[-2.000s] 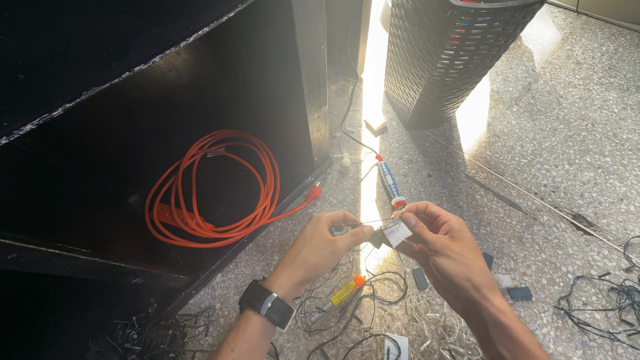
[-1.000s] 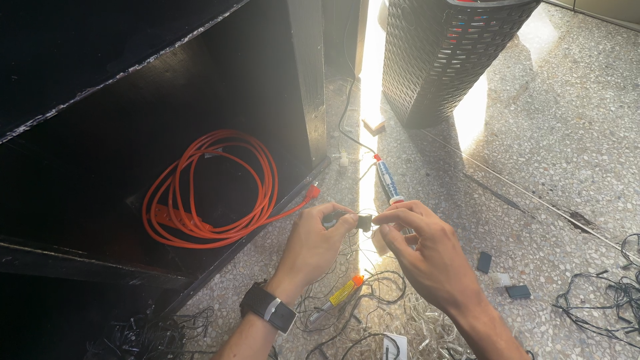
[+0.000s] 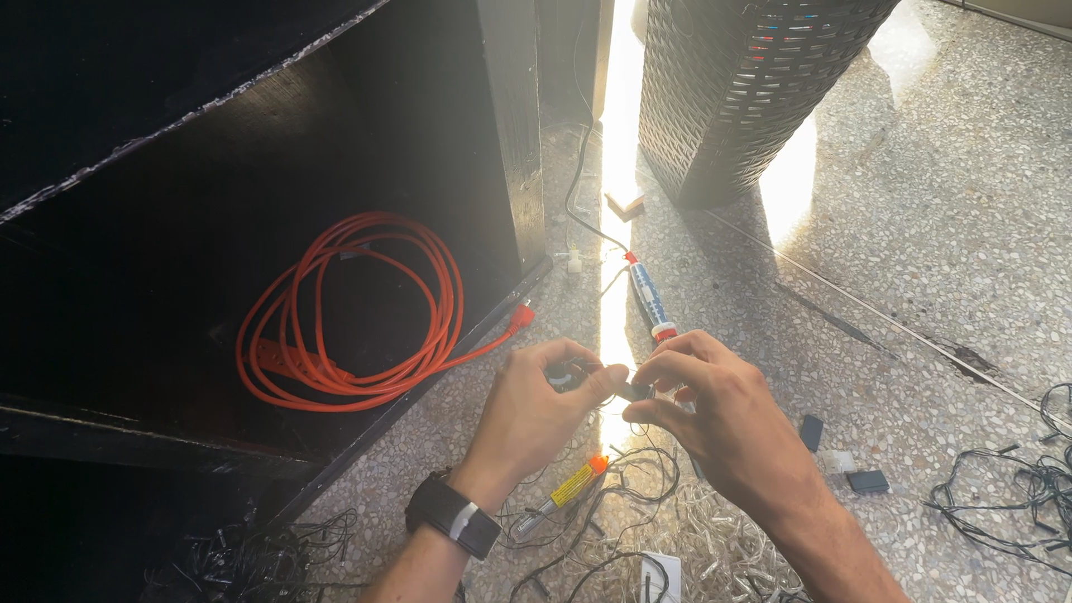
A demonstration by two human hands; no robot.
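My left hand (image 3: pixel 540 410), with a dark watch on its wrist, pinches a small dark part with thin wires between thumb and finger. My right hand (image 3: pixel 720 410) holds the other side of this small dark piece (image 3: pixel 638 391); the fingers partly hide it. Just beyond the right fingers lies a blue and white handled tool (image 3: pixel 649 293), perhaps a soldering iron, with a dark cord. Below the hands, a yellow tube with an orange cap (image 3: pixel 574 486) rests among thin dark wires (image 3: pixel 662 469).
A coiled orange extension cord (image 3: pixel 452 310) lies on a black shelf (image 3: pixel 402 142) at left. A dark woven basket (image 3: pixel 712 109) stands on the speckled floor. Clear string lights (image 3: pixel 729 544), small dark blocks (image 3: pixel 868 481) and tangled dark wires (image 3: pixel 1005 494) lie around.
Two seconds ago a small white piece showed between the hands; it no longer shows there. The right hand's fingers have shifted and now curl over the small dark piece.
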